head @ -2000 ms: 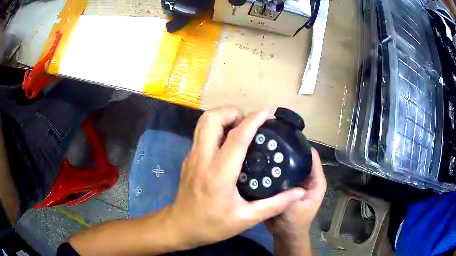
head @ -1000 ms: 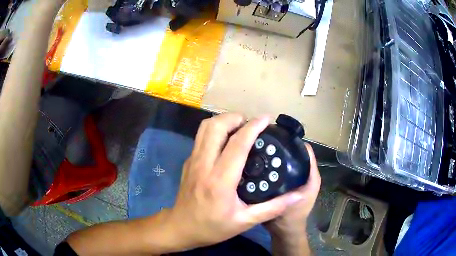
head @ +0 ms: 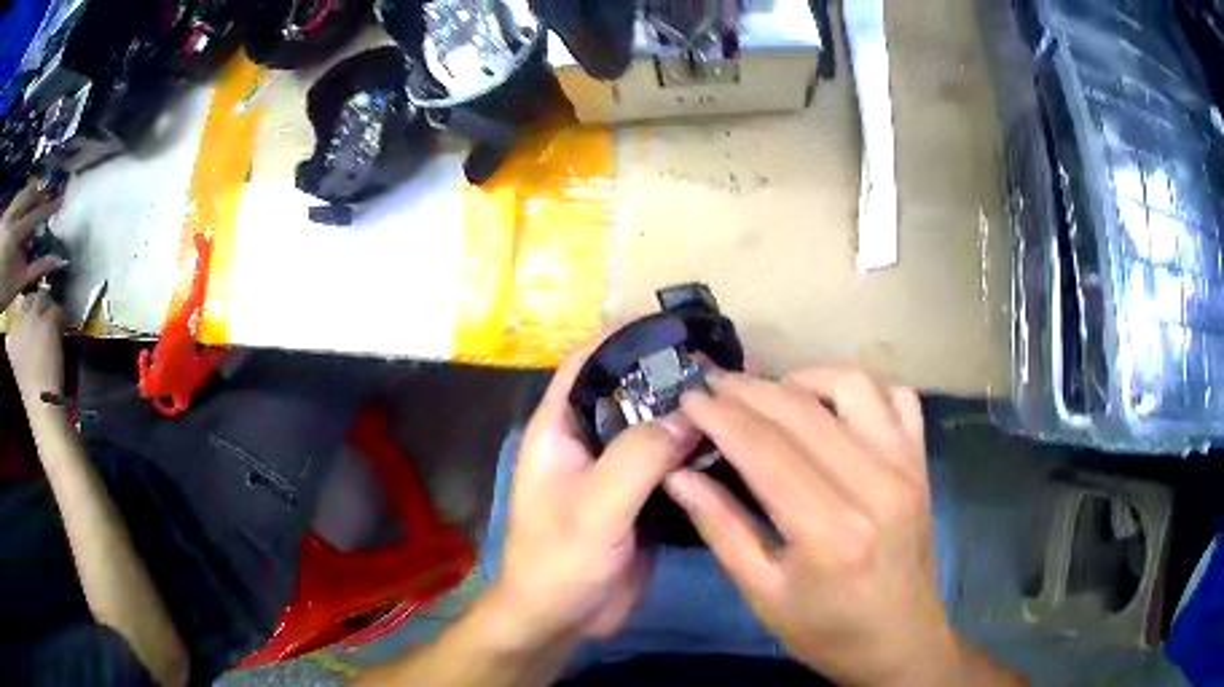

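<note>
A black camera housing (head: 620, 352) is held over my lap, its open back up, with a small circuit board (head: 656, 383) inside. A short black stub (head: 686, 298) sticks out at its far edge. My left hand (head: 571, 490) holds the housing around its left side, thumb at the board's near edge. My right hand (head: 826, 503) is at the right side, its fingertips at the board and inside the rim. Whether they grip anything small is hidden.
More open housings (head: 359, 128) lie at the back left, beside a screw feeder box (head: 752, 89). A white strip (head: 874, 148) and clear blister trays (head: 1148, 228) are at the right. Another person's hands (head: 30, 248) are at the far left. A plastic stool (head: 1103, 550) stands lower right.
The housing has been turned over, from lens face up to open back up. My right hand has come over its right side. Another open housing now lies on the white sheet.
</note>
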